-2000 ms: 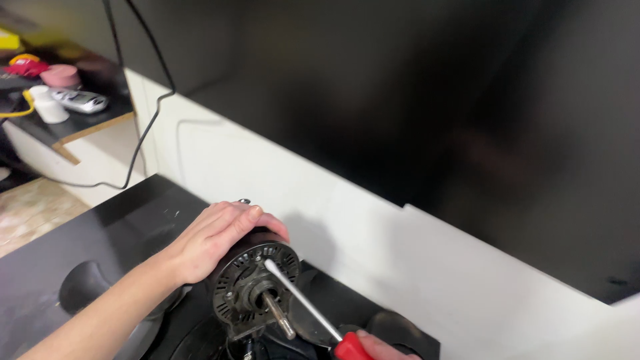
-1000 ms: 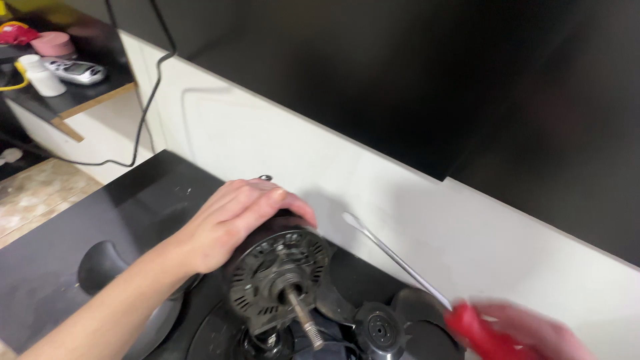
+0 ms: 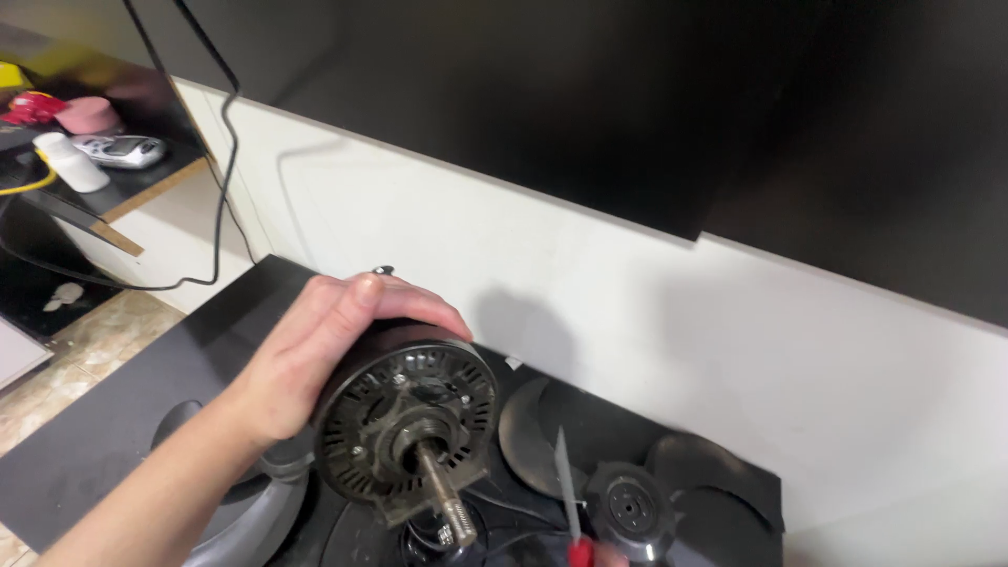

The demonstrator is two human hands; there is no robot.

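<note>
My left hand [image 3: 339,339] grips the top of a round black fan motor housing [image 3: 405,417], whose slotted face bears screws and dust. A threaded metal shaft [image 3: 447,496] points down and toward me from its centre. At the bottom edge, my right hand [image 3: 610,556] is mostly cut off by the frame, closed on a screwdriver [image 3: 568,484] with a red handle. The blade points up, to the right of the motor and apart from it. Beneath and right of it lie black plastic fan blades [image 3: 697,465] with a round hub [image 3: 630,508].
A black table [image 3: 102,449] carries the fan parts, including a grey curved piece [image 3: 260,528] at lower left. Behind stands a white wall [image 3: 409,213] below a large black panel [image 3: 591,102]. A black cable [image 3: 228,157] hangs at left, near a shelf [image 3: 157,189] holding a white bottle [image 3: 75,164].
The screwdriver tip was at the motor's face two seconds ago, then moved off to the right; now it is lower, above the fan blades. My left hand has kept its grip on the motor.
</note>
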